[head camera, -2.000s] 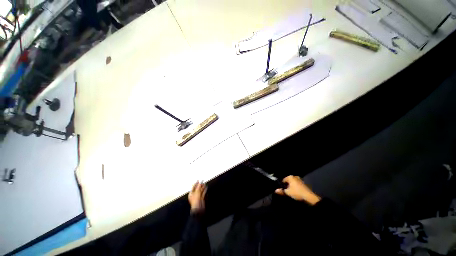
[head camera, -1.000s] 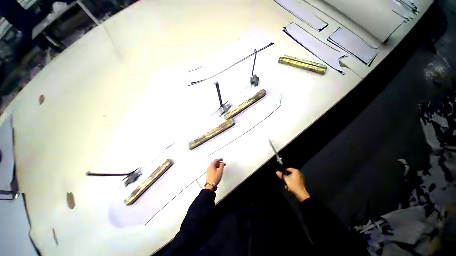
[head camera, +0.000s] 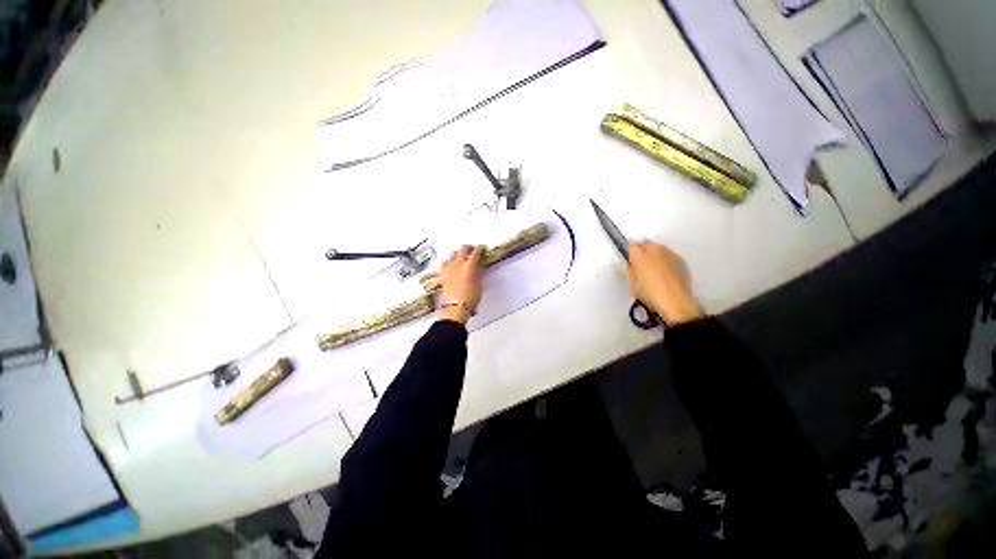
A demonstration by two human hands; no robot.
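My left hand (head camera: 460,277) is over the near-middle cutting weight (head camera: 518,244), with its fingers curled on the bar; the grip is partly hidden. A second cutting weight (head camera: 377,324) lies end to end with it. Both lie on a pale lilac paper-topped piece (head camera: 537,275) with a rounded, dark-edged end. My right hand (head camera: 662,282) holds the tailor's shears (head camera: 611,229) over the table, blades pointing up and away; a black handle loop shows below the hand.
Cloth clamps stand at the middle (head camera: 508,186), beside the bars (head camera: 413,260) and at left (head camera: 225,375). A short weight (head camera: 255,391) lies left. Yellow weights (head camera: 679,153) lie right. Cut pieces lie at far centre (head camera: 481,76) and far right (head camera: 879,104). Table edge (head camera: 524,406) is near.
My left hand has moved from the near paper area onto the weight. My right hand has carried the shears from the table edge inward over the table. The view has shifted.
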